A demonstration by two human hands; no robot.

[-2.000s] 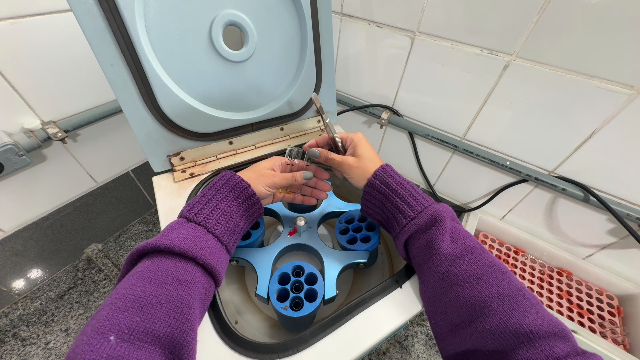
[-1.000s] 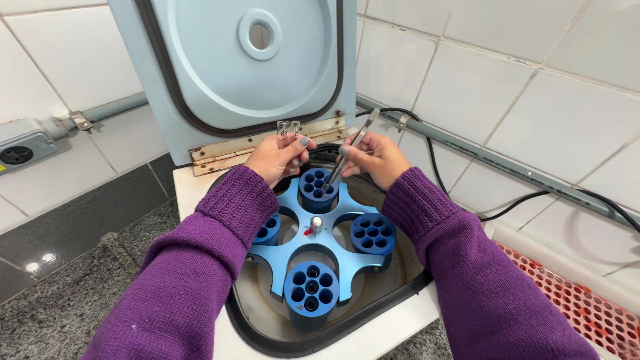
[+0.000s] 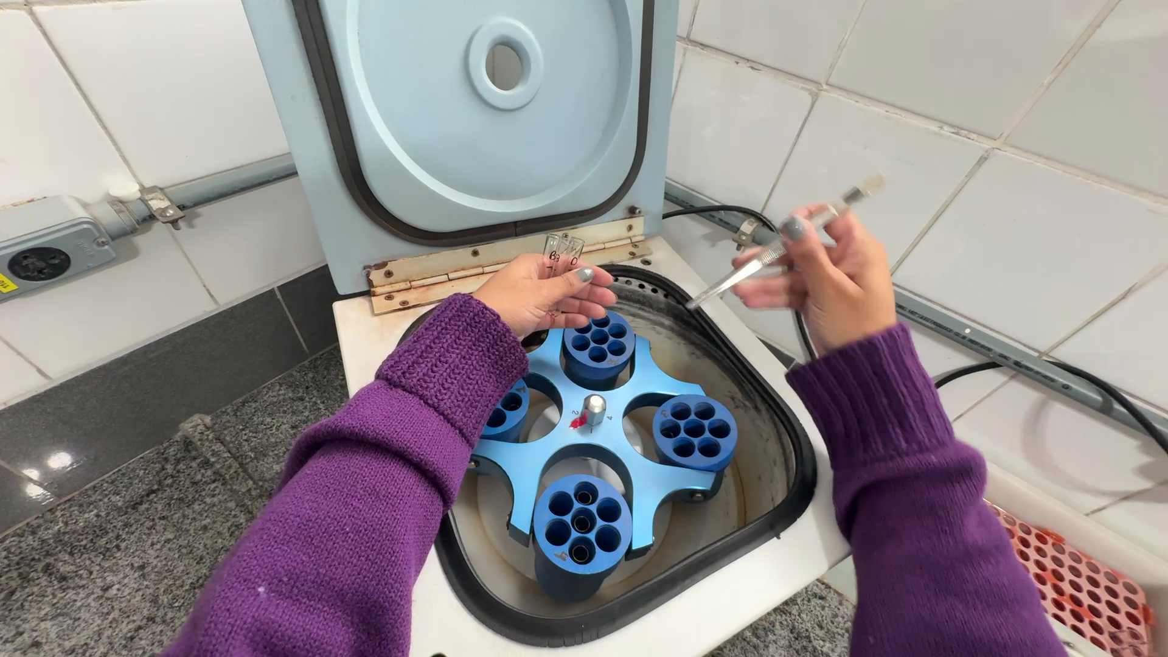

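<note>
My left hand holds a few small glass tubes with handwritten marks, above the back of an opened centrifuge. Metal tweezers are in my right hand, tips pointing down and left, over the back right of the chamber; the hand is slightly blurred. Below lies the blue four-armed rotor with a metal centre knob. Its blue multi-hole buckets sit at the front, right, back and left, the left one partly behind my sleeve. Dark-rimmed inserts show in some front-bucket holes.
The pale blue lid stands raised on a rusty hinge. A black gasket rings the chamber. A red perforated rack lies in a white tray at lower right. A socket box, conduit and black cable run along the tiled wall.
My right hand with the tweezers has moved up and right, away from the back bucket it was over one second ago. My left hand still holds the tubes near the hinge.
</note>
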